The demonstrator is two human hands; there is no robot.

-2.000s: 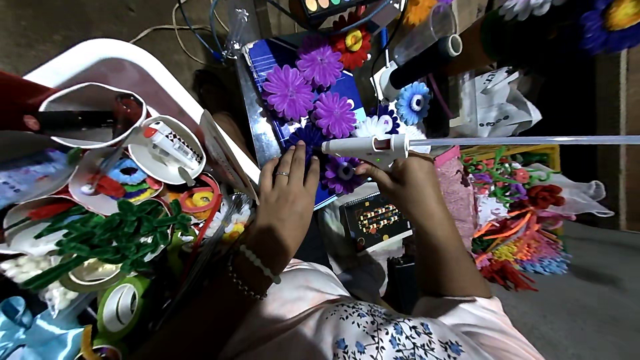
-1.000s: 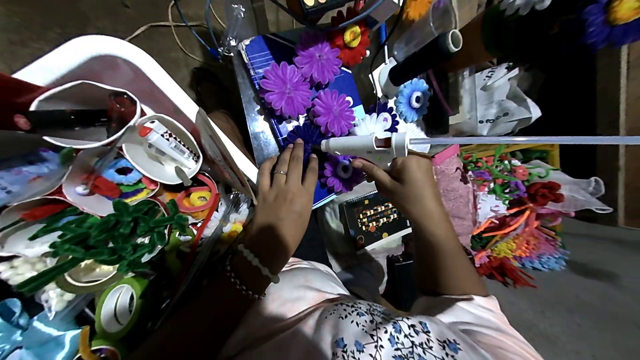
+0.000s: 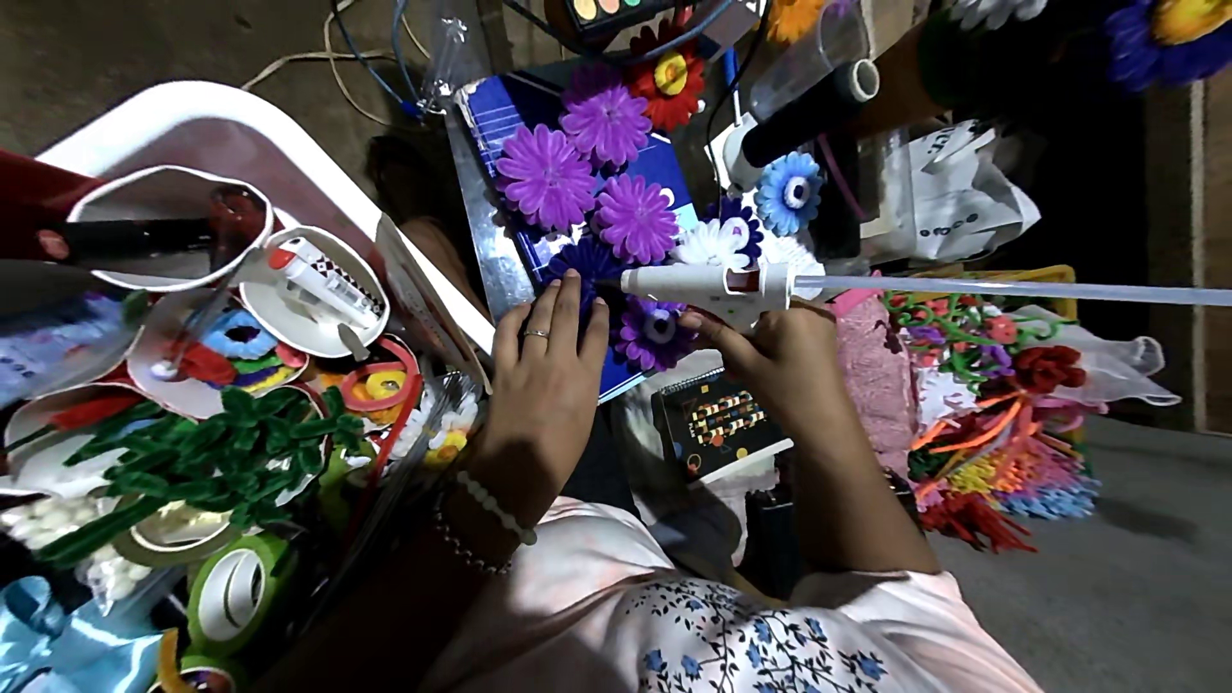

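My right hand (image 3: 775,351) grips a white hot glue gun (image 3: 707,286), with a long clear glue stick (image 3: 982,287) sticking out of its rear to the right. The gun's nozzle points left at a dark blue pipe-cleaner flower (image 3: 582,269). On that flower's lower edge rest the fingertips of my left hand (image 3: 551,361); whether they pinch it cannot be told. Several purple flowers (image 3: 635,218) lie just above on a blue book (image 3: 529,192). A dark purple flower with a pale centre (image 3: 657,332) is below the nozzle, between my hands.
At left, a white tub (image 3: 231,101) holds cups of supplies, green pipe-cleaner pieces (image 3: 231,448) and green tape rolls (image 3: 236,592). A black notebook (image 3: 722,423) lies below the gun. Coloured pipe cleaners (image 3: 1011,462) fill a yellow basket (image 3: 1020,276) at right. Cables (image 3: 337,58) run along the top.
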